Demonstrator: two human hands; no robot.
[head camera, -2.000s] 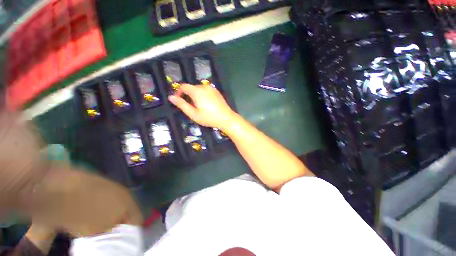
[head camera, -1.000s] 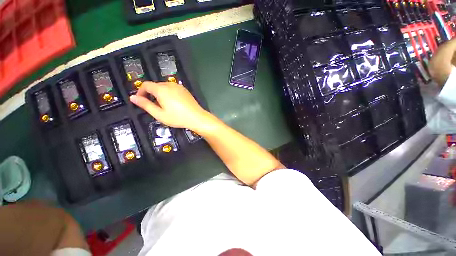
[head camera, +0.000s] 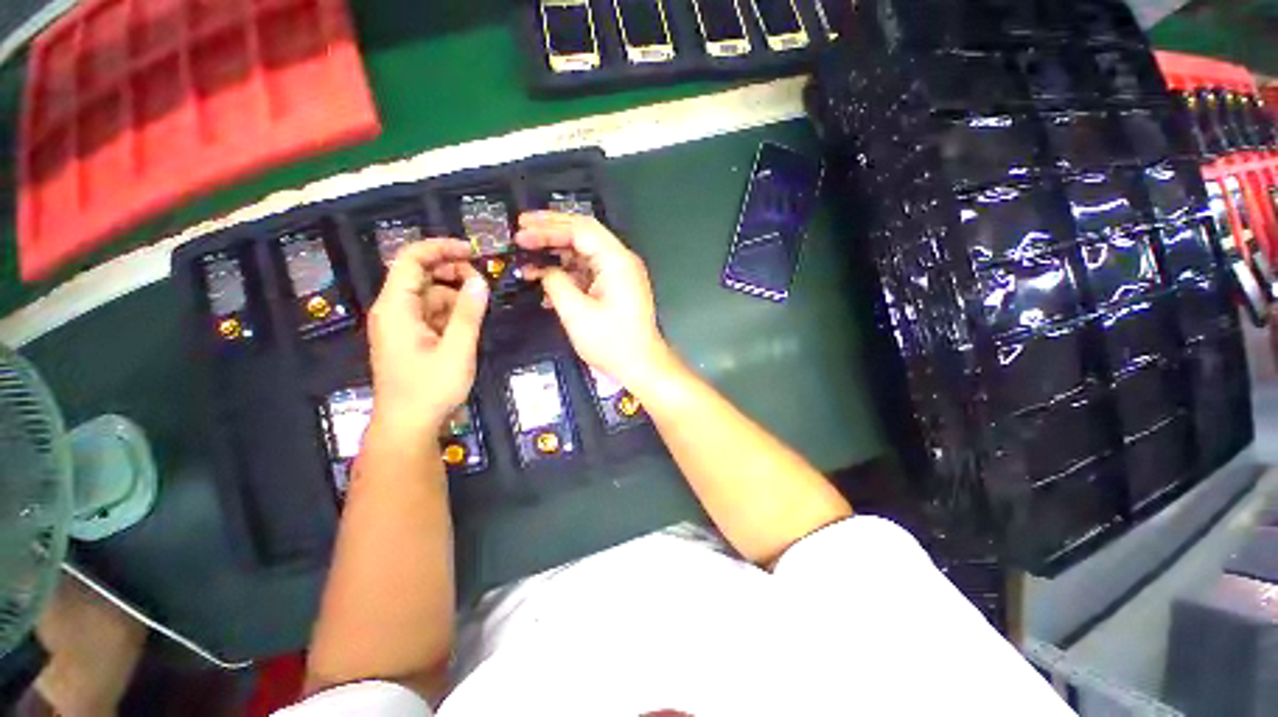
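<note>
A black tray (head camera: 266, 483) lies on the dark green bench with part-assembled handsets in two rows. The handsets have grey or pale screens and round orange-yellow spots, such as this handset (head camera: 315, 280). My left hand (head camera: 428, 336) and my right hand (head camera: 600, 301) are over the upper row. Their fingers are bent towards each other at the spotted end of one handset (head camera: 486, 221). Something thin and dark shows between the fingertips. I cannot tell whether it is held or lies in the pocket. My left hand and forearm partly cover the handsets below.
An empty red tray (head camera: 189, 119) and a black tray of light-faced phones (head camera: 673, 63) lie on the green conveyor (head camera: 449, 84). A dark smartphone (head camera: 775, 224) lies right of the working tray. Glossy black blister trays (head camera: 1051, 266) are stacked right. A green fan (head camera: 110, 476) stands left.
My left hand has come in from the lower left to the upper row, facing my right hand. My right hand stays over the upper row. The view has shifted, showing more of the fan.
</note>
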